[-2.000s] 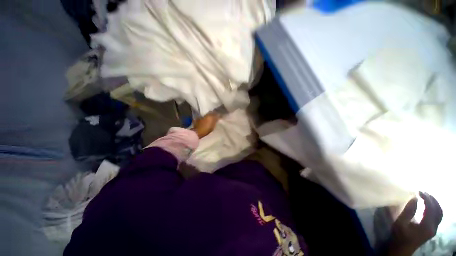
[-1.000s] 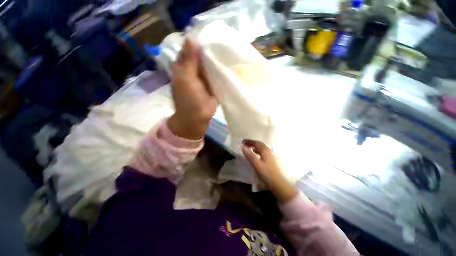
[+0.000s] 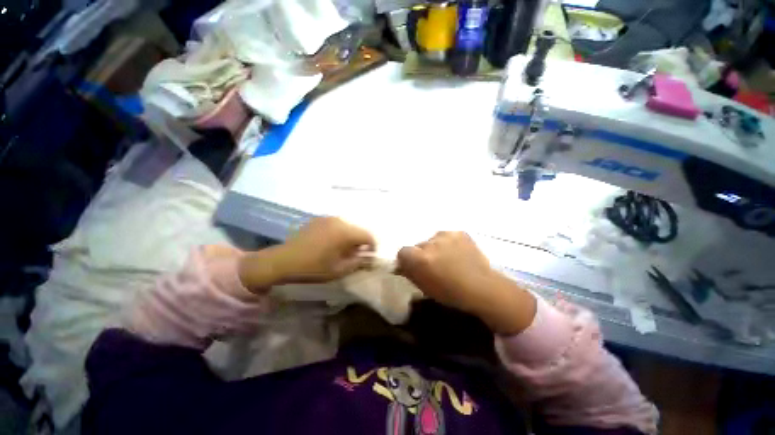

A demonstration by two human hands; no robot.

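My left hand (image 3: 319, 248) and my right hand (image 3: 450, 265) are close together at the table's front edge. Both are shut on a cream cloth piece (image 3: 384, 294), pinched between them, with its lower part hanging in front of my body. The fingertips are slightly blurred. More cream cloth (image 3: 127, 246) is heaped over the table's left side. The white sewing machine (image 3: 595, 136) stands right of my hands, its needle area (image 3: 525, 170) beyond my right hand and touching neither hand.
Dark snips (image 3: 673, 293) and a coiled black object (image 3: 643, 217) lie under the machine arm. A pink block (image 3: 673, 95) is on top of it. A yellow mug (image 3: 436, 32) and bottles stand behind. A pink container with cloth (image 3: 223, 110) is at the back left.
The view has swung from the heaped cloth to the table and machine. My hands have come together lower at the table's edge; the cloth once held up high is now gathered between them.
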